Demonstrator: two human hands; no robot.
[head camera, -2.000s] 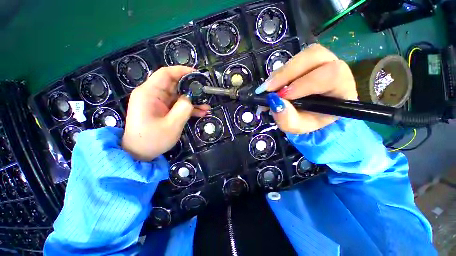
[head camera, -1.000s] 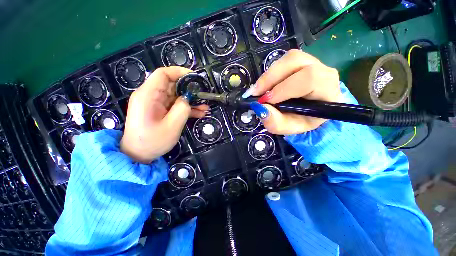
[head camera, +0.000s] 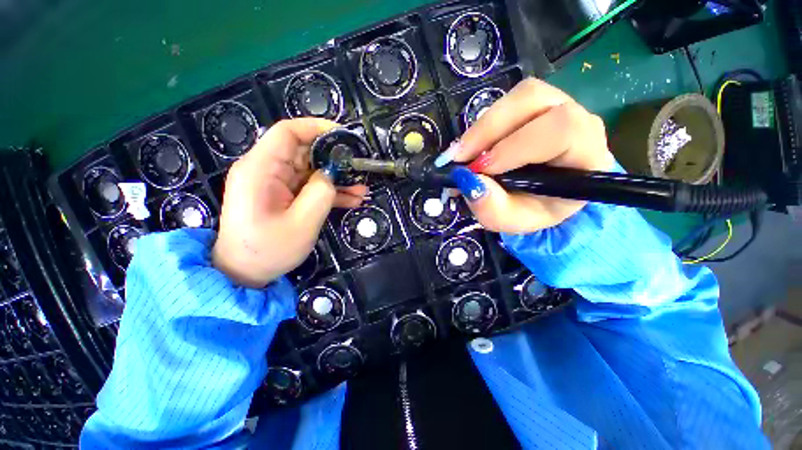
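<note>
My left hand (head camera: 273, 198) pinches a round black speaker unit (head camera: 327, 145) by its edge, above the tray. My right hand (head camera: 532, 158) holds the black soldering iron (head camera: 580, 183) like a pen, pointing left. Its metal barrel (head camera: 378, 165) reaches over the unit, with the tip at or close to the unit near my left thumb; exact contact cannot be told. The black blister tray (head camera: 264, 81) lies under both hands, with round units in its square pockets, some with pale centres. One pocket (head camera: 384, 279) below my hands is dark and holds no unit.
A tan-brown cup (head camera: 655, 132) with silvery bits stands right of the tray. A black box (head camera: 767, 123) with a yellow-green wire is at the right edge. Stacked trays (head camera: 40, 264) lie far left. A white label (head camera: 135, 199) is on the tray's left part. The bench top (head camera: 176, 53) is green.
My right hand with the iron moved slightly left, then back a little right. The iron's tip stays over the unit. My left hand keeps its pinch, almost unmoved.
</note>
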